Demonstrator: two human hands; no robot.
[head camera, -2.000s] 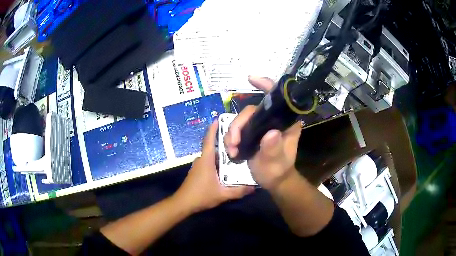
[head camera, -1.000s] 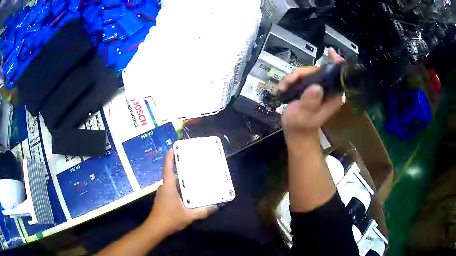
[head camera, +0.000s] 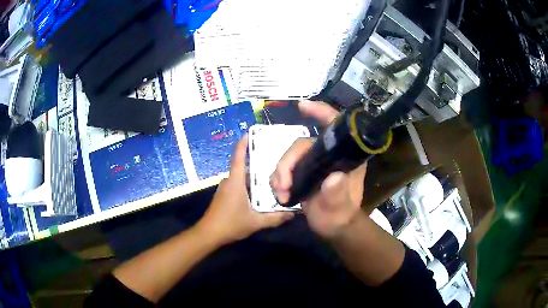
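Observation:
My left hand (head camera: 234, 201) holds a white housing with its flat back cover (head camera: 266, 150) facing up, just off the bench's front edge. Small holes show near the cover's edges. My right hand (head camera: 336, 198) grips a thick black electric screwdriver (head camera: 327, 153) with a yellowish ring and a cord rising from its top. The screwdriver slants down over the cover's lower right part. Its tip is hidden behind my right fingers, so contact with a screw cannot be seen.
Black foam sheets (head camera: 120, 45) lie at left, near blue battery packs (head camera: 195, 12). A bright white stack (head camera: 276, 48) stands at bench centre. Grey-white containers (head camera: 447, 72) are at right. A brown carton (head camera: 474, 180) holds white-and-black units. A lamp or camera unit (head camera: 57, 174) stands at left.
One second ago my right hand held the screwdriver away over the containers at right; it is now back over the cover. The camera view has also shifted.

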